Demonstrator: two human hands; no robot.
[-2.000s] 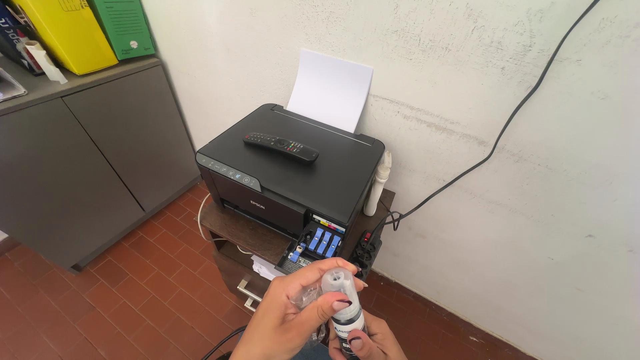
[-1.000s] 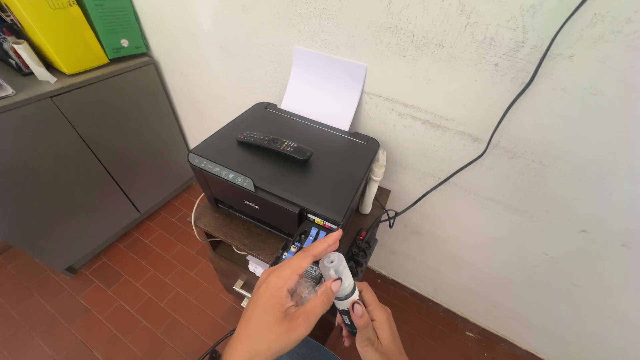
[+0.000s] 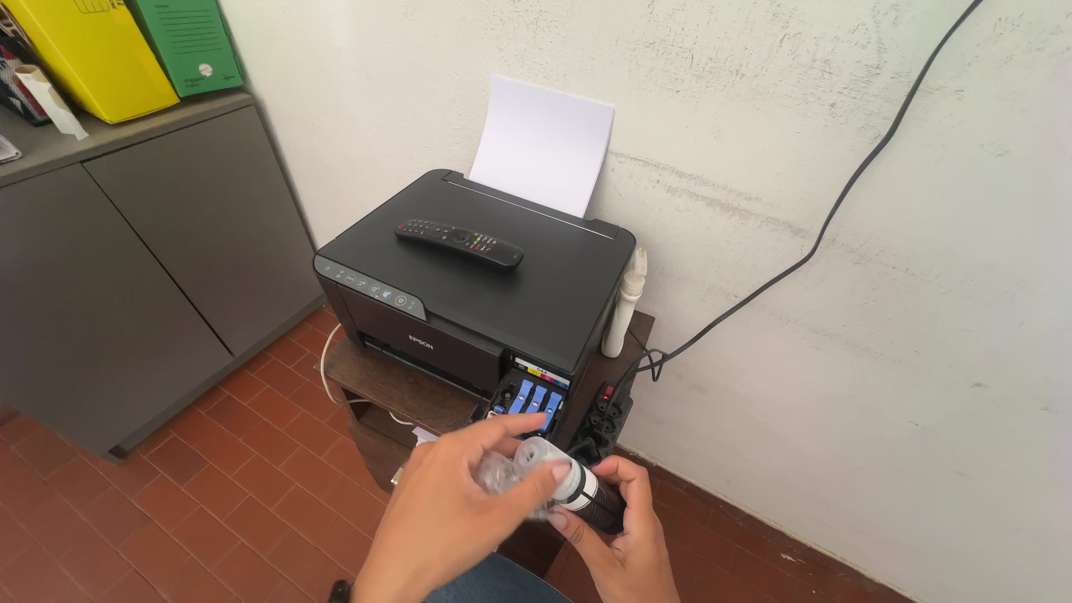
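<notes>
An ink bottle (image 3: 586, 496) with a translucent top and a dark, labelled body lies tilted between my hands, its top toward the upper left. My right hand (image 3: 628, 536) grips the bottle's body. My left hand (image 3: 456, 494) has its thumb on the translucent top and holds crumpled clear plastic (image 3: 498, 473) beneath its fingers. Just beyond my left fingertips is the printer's open ink tank compartment (image 3: 536, 398) with blue caps. The black Epson printer (image 3: 477, 293) carries a remote control (image 3: 459, 243) on its lid, and white paper (image 3: 544, 146) stands in its rear feed.
A dark wooden stand (image 3: 402, 381) holds the printer. Beside it are a power strip (image 3: 605, 419) and a white tube-like object (image 3: 624, 310). A black cable (image 3: 825, 226) runs along the wall. Left is a grey cabinet (image 3: 184, 226) with yellow (image 3: 100, 59) and green (image 3: 188, 42) boxes.
The ink bottle has tipped from more upright to a stronger slant, its top toward the left. Both hands stay around it and the crumpled plastic.
</notes>
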